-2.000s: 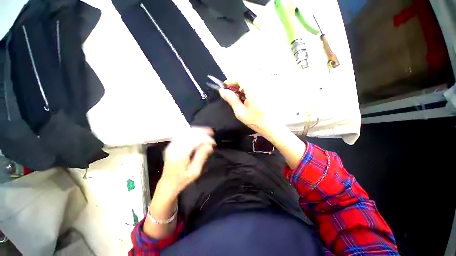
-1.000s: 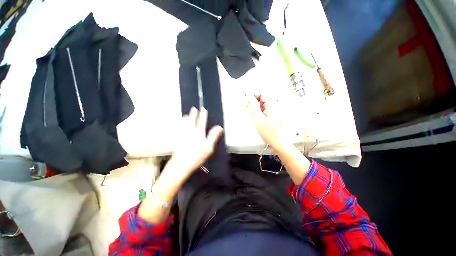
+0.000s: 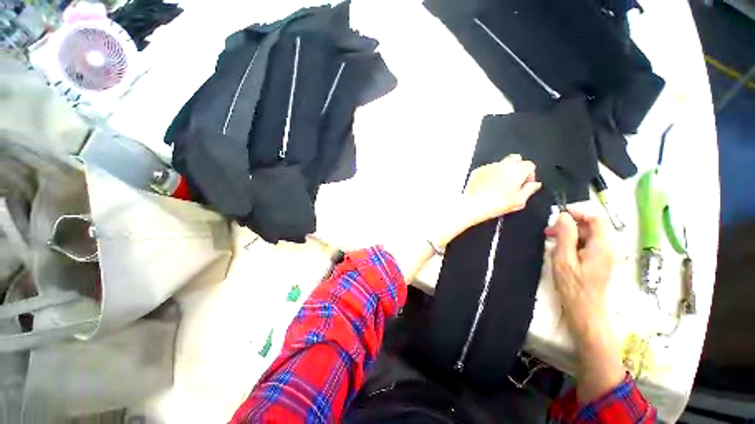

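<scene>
A black zip panel lies over the table's front edge and my lap, its silver zip line running lengthwise. My left hand pinches the panel's upper end near the top of the zip. My right hand is just right of the panel, its fingers closed around small snips. Only the dark blade tips show clearly, at the panel's edge; the handles are hidden in the hand.
A black heap of panels lies at the back right. Another pile of panels lies left. A lime green tool and a thin awl-like tool lie right. Beige bags and a pink fan are far left.
The view has swung left. The panel now reaches further across the edge with its full zip showing. My left hand has moved to its upper end, and my right hand has come beside it.
</scene>
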